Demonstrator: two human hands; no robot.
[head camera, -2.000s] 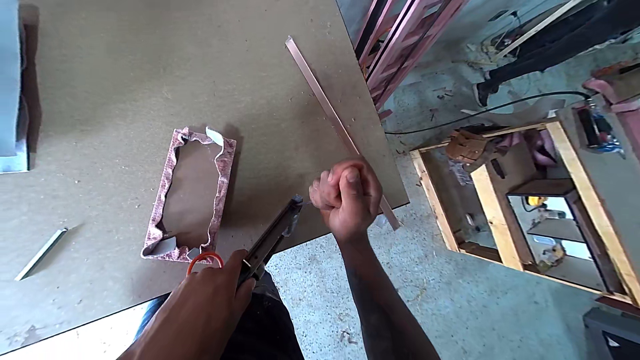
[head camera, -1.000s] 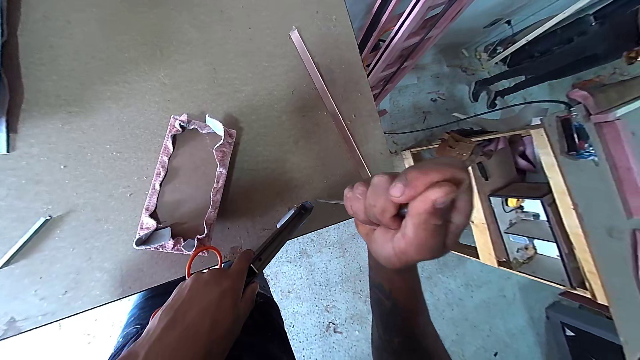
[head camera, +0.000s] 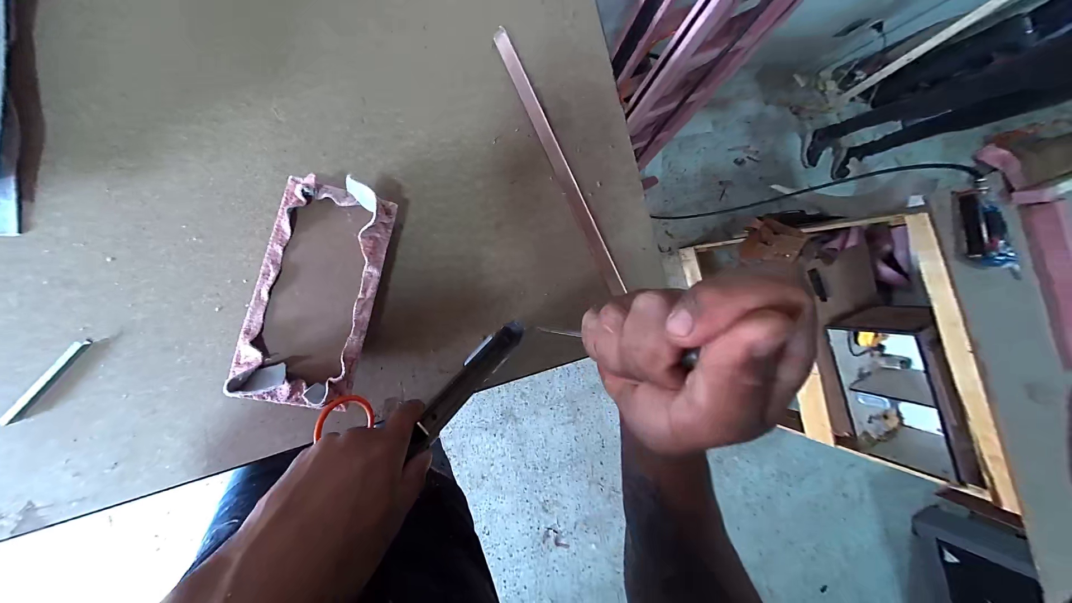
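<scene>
My left hand holds a long dark tool, its exact kind unclear, with its tip over the table's near edge. An orange finger ring, apparently a scissors handle, shows at the same hand. My right hand is a fist around a mostly hidden tool; a thin metal shaft sticks out toward the dark tool's tip. Left of centre on the table lies a rectangular frame wrapped in pinkish patterned fabric, its inner edges ruffled, with pale flaps at some corners.
The brown table bears a long thin strip at right and a short pale strip at left. Beyond its right edge are pink frame pieces, a wooden frame, a black hose and a person's legs.
My right fist has moved right and nearer to the camera since two seconds ago. The thin shaft now shows between it and the dark tool. My left hand still holds the dark tool.
</scene>
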